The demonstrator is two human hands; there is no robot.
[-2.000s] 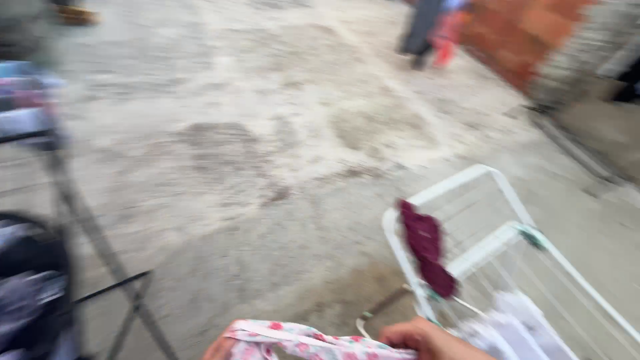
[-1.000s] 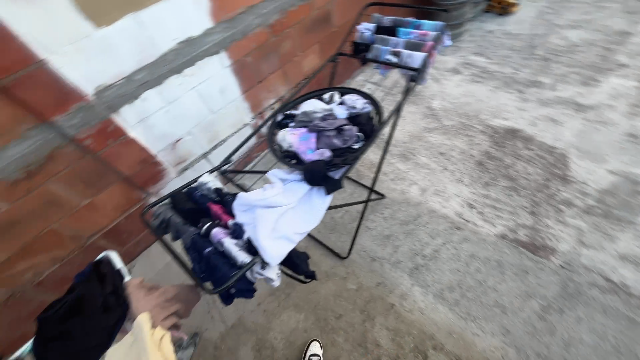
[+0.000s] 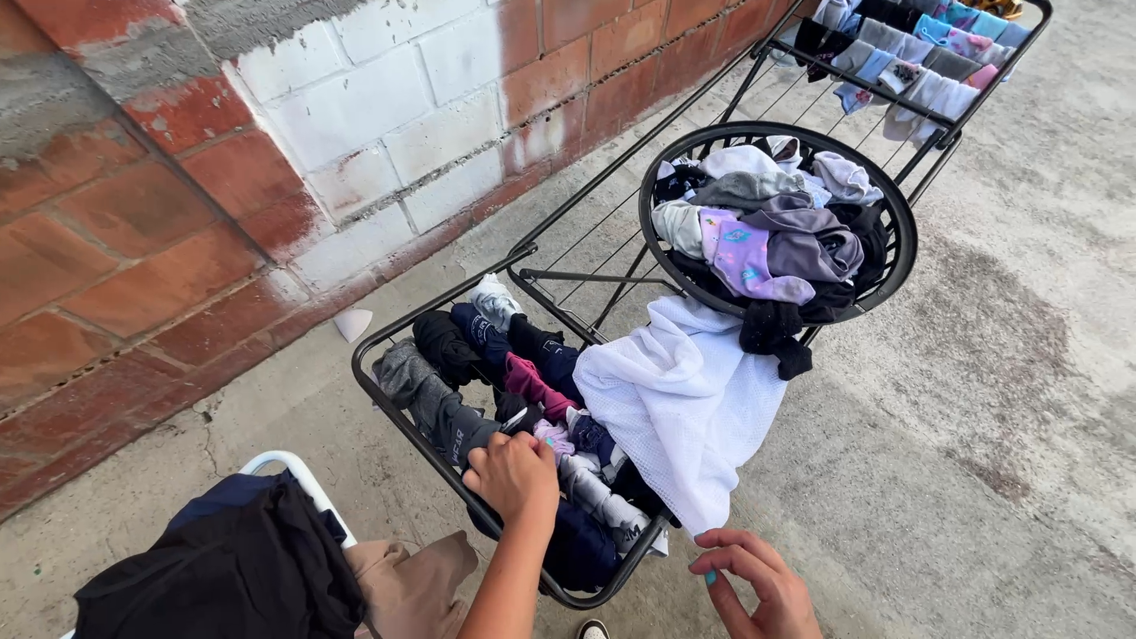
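Observation:
My left hand (image 3: 515, 475) reaches over the near wing of a black metal drying rack (image 3: 390, 424), its curled fingers at a small lilac garment (image 3: 555, 439) among dark, grey and magenta clothes. Whether the fingers grip it cannot be told. My right hand (image 3: 754, 581) is at the lower right, fingers apart and holding nothing, just below the tip of a white mesh cloth (image 3: 692, 399) draped over the rack. Beyond the cloth, a round black laundry basket (image 3: 901, 213) full of socks and other small garments rests on the rack.
Socks (image 3: 887, 49) hang across the rack's far wing. A brick wall (image 3: 408, 98) with white paint runs along the left. Black and tan garments (image 3: 240, 559) lie over a white rack frame (image 3: 293, 461) at the lower left. A shoe tip (image 3: 592, 630) shows at the bottom.
The view has swung from the white rack to the black one. The floral cloth my hands had two seconds ago is out of view. My left hand is now at the clothes on the near wing.

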